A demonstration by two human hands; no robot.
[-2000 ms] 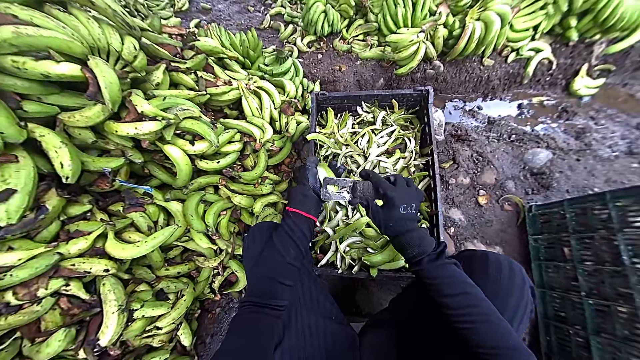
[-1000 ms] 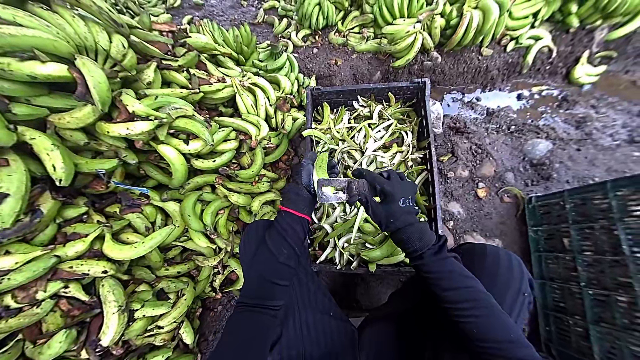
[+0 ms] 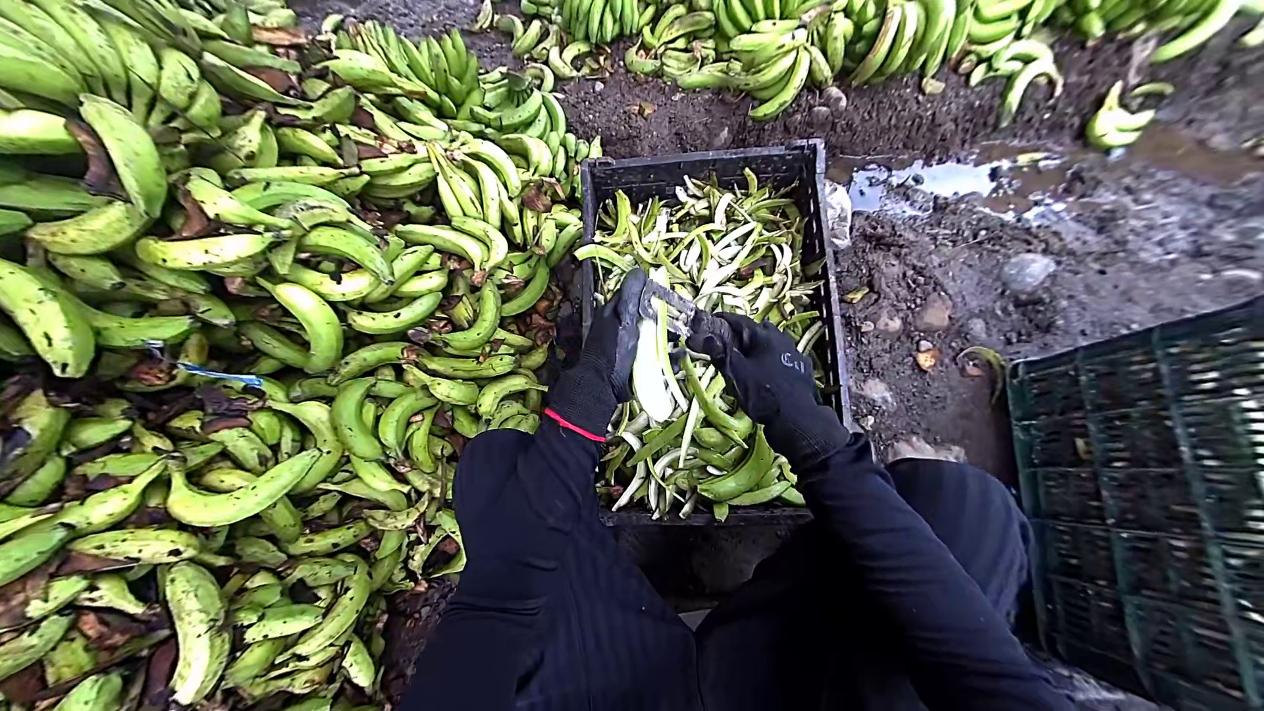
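My left hand [image 3: 614, 341], in a dark glove with a red band at its cuff, is closed around a partly peeled green plantain [image 3: 652, 365] whose pale flesh shows. My right hand [image 3: 760, 370], also gloved, grips a peeling tool [image 3: 674, 301], its metal part lying across the upper part of the plantain. A strip of green peel hangs beside the flesh. Both hands are over a black plastic crate [image 3: 834, 296] that holds a heap of green and white peels [image 3: 736, 242]. The fingertips of my left hand are partly hidden.
A large pile of green plantains [image 3: 242, 494] covers the left side. More bunches [image 3: 780, 49] lie along the top edge. At right stands a dark green plastic crate [image 3: 1145, 494]. Muddy ground with stones [image 3: 1027, 272] and a puddle [image 3: 928, 183] lies beyond the peel crate.
More pale flesh shows on the plantain in my left hand, which now points down toward me. My right hand and the tool remain close beside it.
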